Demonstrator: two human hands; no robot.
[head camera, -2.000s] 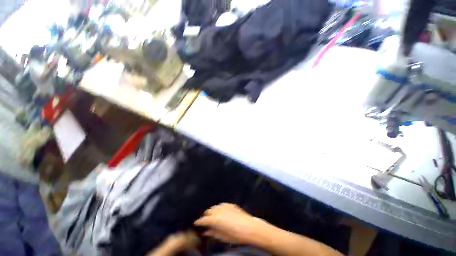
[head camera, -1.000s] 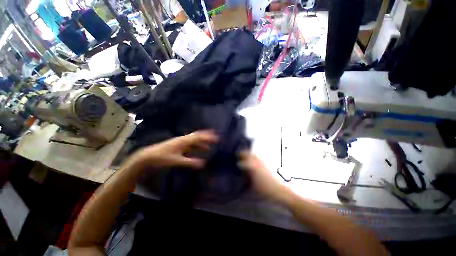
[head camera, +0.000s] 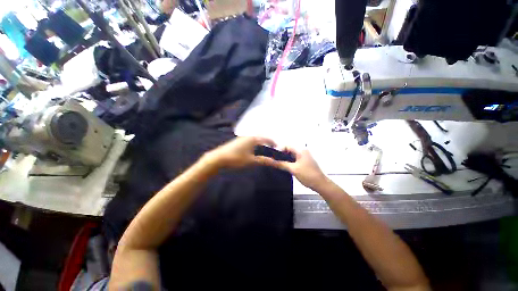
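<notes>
A wide black garment piece lies over the table's left part and hangs over its front edge. My left hand and my right hand hold its upper right edge between the fingertips, close together. The edge is left of the needle area of the white sewing machine, which has a blue stripe and "JACK" lettering. The cloth is not under the presser foot. The garment joins a larger black pile behind; where one ends is hard to tell.
A silver metal attachment, thread snips, black-handled scissors and a black tuft lie on the right. A plastic bag is at the back. Another sewing machine stands at left. The front edge has ruler marks.
The view has swung from the lap and bin up to the table. The black garment has been spread down over the front edge, and both hands have come together at its edge.
</notes>
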